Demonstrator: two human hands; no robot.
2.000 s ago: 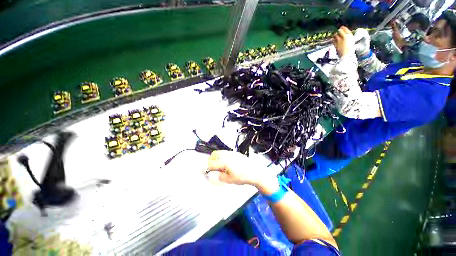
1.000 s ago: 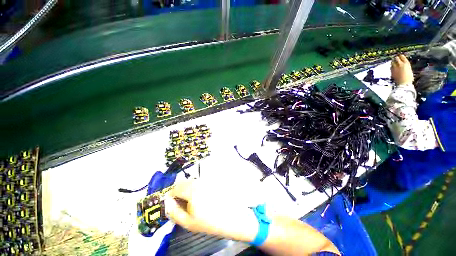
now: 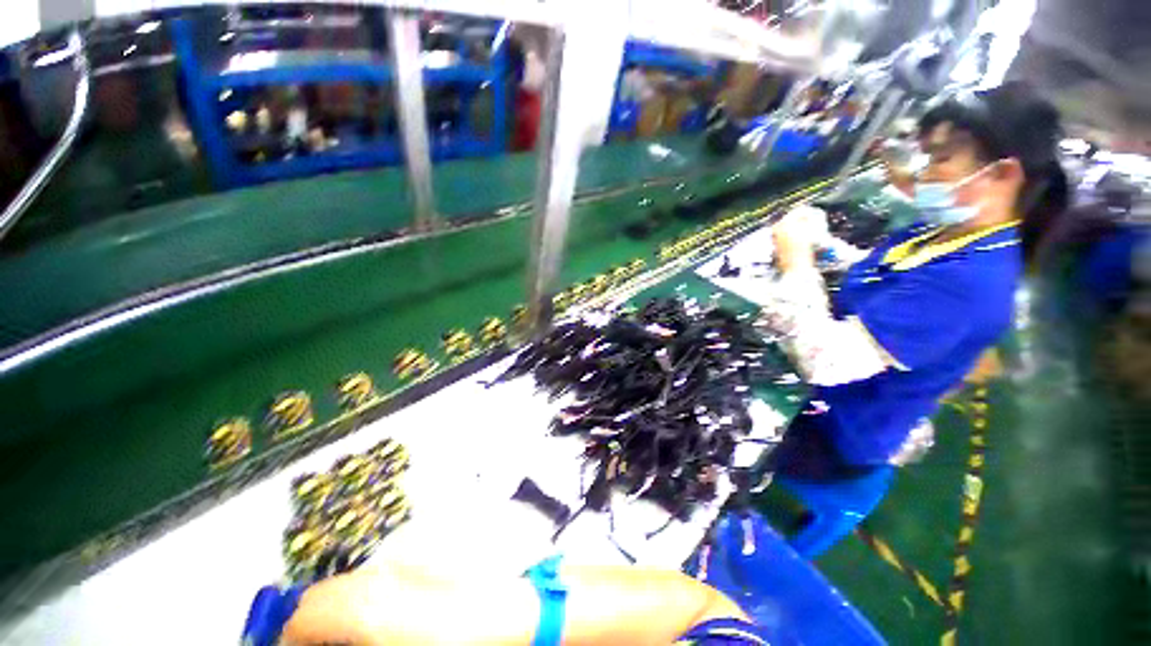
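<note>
My right hand [image 3: 360, 612] is at the bottom edge, blurred and partly cut off, with a bright blue strap at the wrist. Its fingertips and anything in them cannot be made out. Only a blurred blue glove part of my left hand [image 3: 265, 613] shows beside it, so its grip is hidden. A block of yellow-topped circuit boards [image 3: 348, 502] lies on the white bench just beyond my hands. A black cable bundle [image 3: 542, 499] lies to the right on the bench.
A large heap of black cables [image 3: 663, 398] covers the bench's right part. Single boards [image 3: 355, 389] line the near edge of the green conveyor [image 3: 152, 391]. A metal post [image 3: 552, 189] stands at the belt edge. A masked person in blue [image 3: 934, 297] works at right.
The view has tilted up, so bench items sit lower. The board seen in my hands one second ago is no longer visible. My hands are now at the bottom edge.
</note>
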